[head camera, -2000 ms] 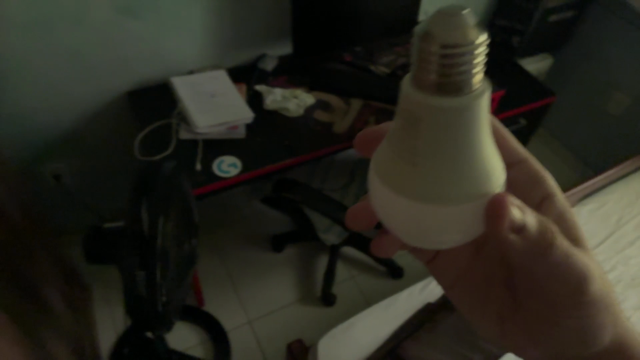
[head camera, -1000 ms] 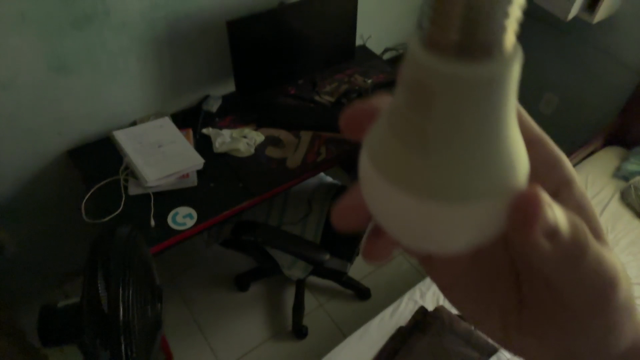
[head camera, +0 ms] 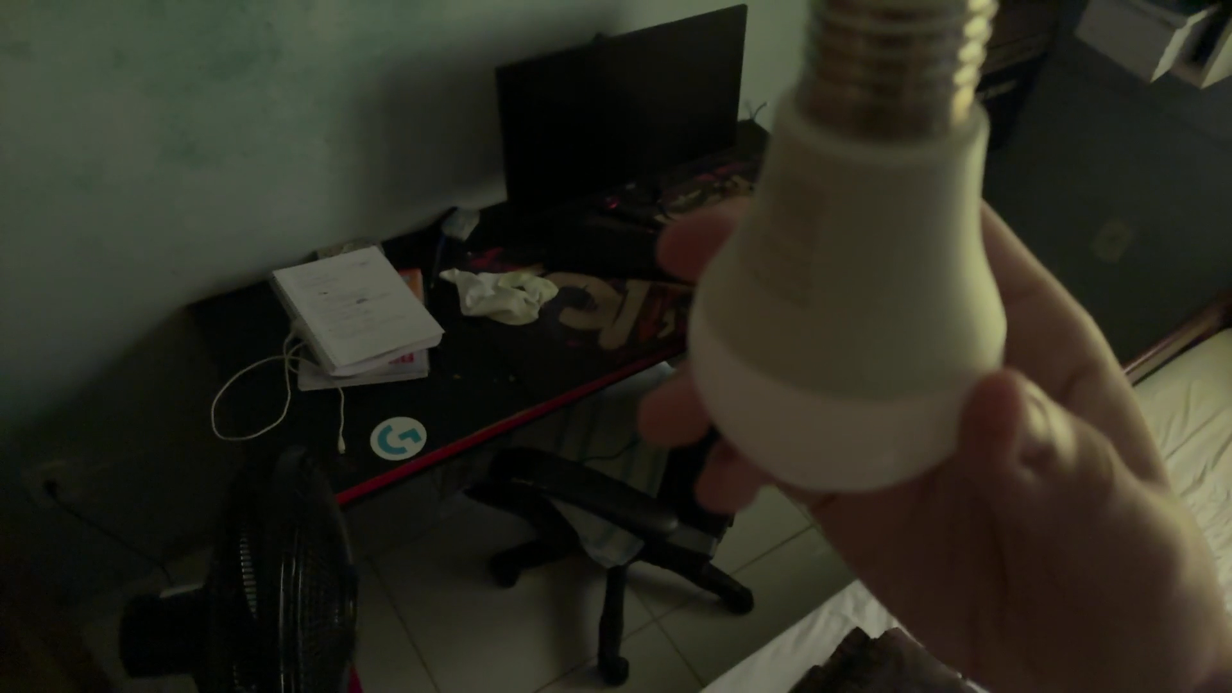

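Note:
A white LED light bulb point(head camera: 852, 298) with a metal screw base is held upright, base up, close to the camera at right of centre. My right hand point(head camera: 1039, 500) is shut on its rounded lower part, the thumb on the near right side and the fingertips showing at the left. The top end of the screw base is cut off by the upper edge of the view. Faint printing shows on the bulb's body. My left hand is not in view.
Beyond stands a black desk point(head camera: 481, 385) with a monitor point(head camera: 626, 106), a stack of papers point(head camera: 356, 308), a crumpled cloth point(head camera: 500, 294) and a white cable. A black fan point(head camera: 289, 577) is at lower left, an office chair point(head camera: 587, 500) below the desk, a bed point(head camera: 1193, 433) at right.
The bulb, held in my right hand throughout, now shows less of its screw base than two seconds ago, its top passing out of view. The view has shifted, showing more of the monitor.

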